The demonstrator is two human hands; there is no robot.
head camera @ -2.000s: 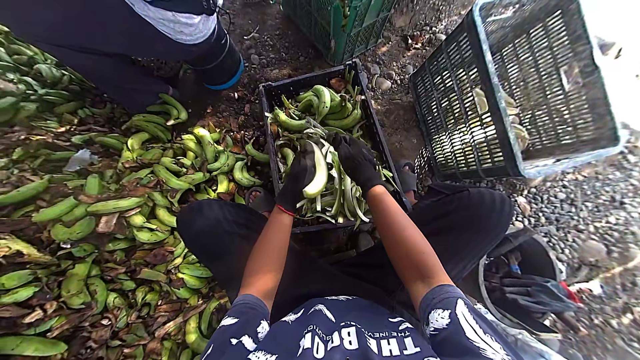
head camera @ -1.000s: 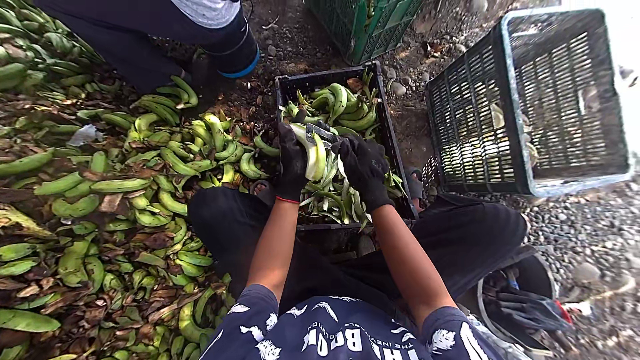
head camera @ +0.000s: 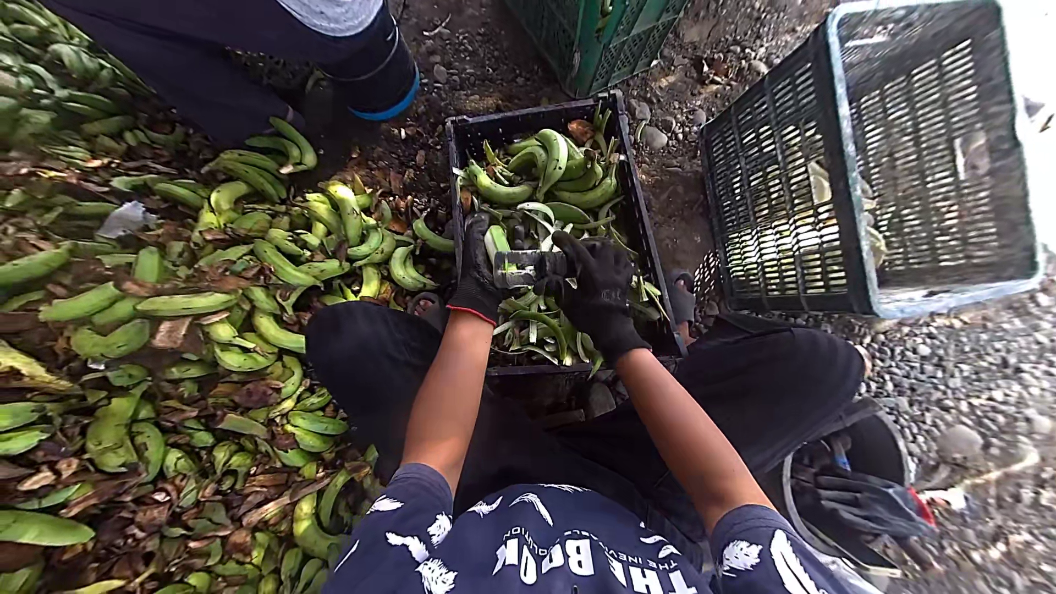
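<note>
My left hand (head camera: 478,272), in a black glove, grips a partly peeled green plantain (head camera: 497,240) above the near part of a black plastic crate (head camera: 647,216). In my right hand (head camera: 596,289), also gloved in black, is a peeling tool with a flat, see-through-looking head (head camera: 520,269) that lies against the plantain. Whole green plantains (head camera: 554,165) fill the far part of the crate. Strips of green peel (head camera: 540,326) lie under and below my hands. My fingers hide the tool's handle and part of the plantain.
Many green plantains (head camera: 280,264) and dry leaves cover the ground at left. A person's dark-clothed leg (head camera: 223,58) is at upper left. A green crate (head camera: 577,49) stands beyond; a large dark basket (head camera: 846,165) holding pale pieces is at right. A bucket (head camera: 899,437) with gloves stands at lower right.
The plantain was tilted upright between my hands; now the tool lies across it and less of the plantain shows. Both hands stay above the crate.
</note>
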